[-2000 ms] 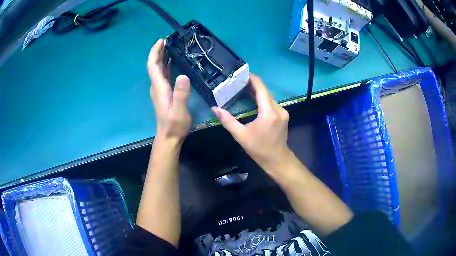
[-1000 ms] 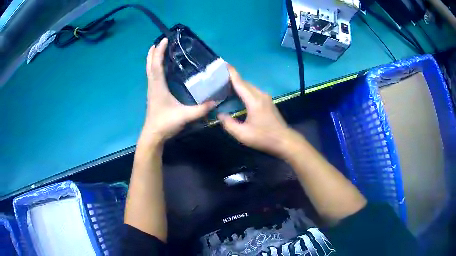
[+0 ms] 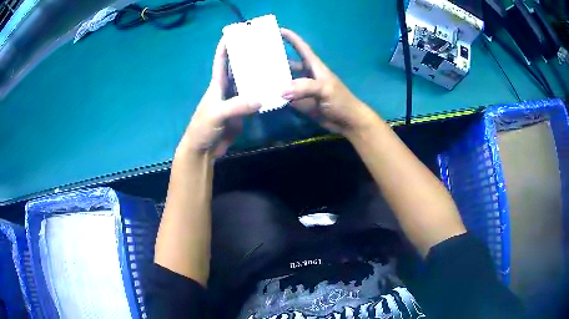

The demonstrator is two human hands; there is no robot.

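Observation:
A white cover plate (image 3: 259,62) lies over the open side of the black housing, facing up, and hides the wires inside. Only slivers of the dark housing show beside the plate. My left hand (image 3: 218,115) holds the left side, with its thumb at the plate's lower edge. My right hand (image 3: 321,90) holds the right side, with its thumb near the lower right corner. A black power cord (image 3: 168,11) runs from the far end to a coil with a yellow tie, and a clear bag (image 3: 95,23) lies at its end.
The screw feeder (image 3: 435,47) stands at the back right, with a black cable (image 3: 407,68) hanging before it. Blue crates stand at the right (image 3: 501,199) and left (image 3: 126,233), below the green bench's (image 3: 125,124) front edge. Black units lie at the top right.
The white plate has swung from the housing's near end to lie over its open side. The inner wires are now covered. Both hands have shifted with it, and the whole view has shifted slightly.

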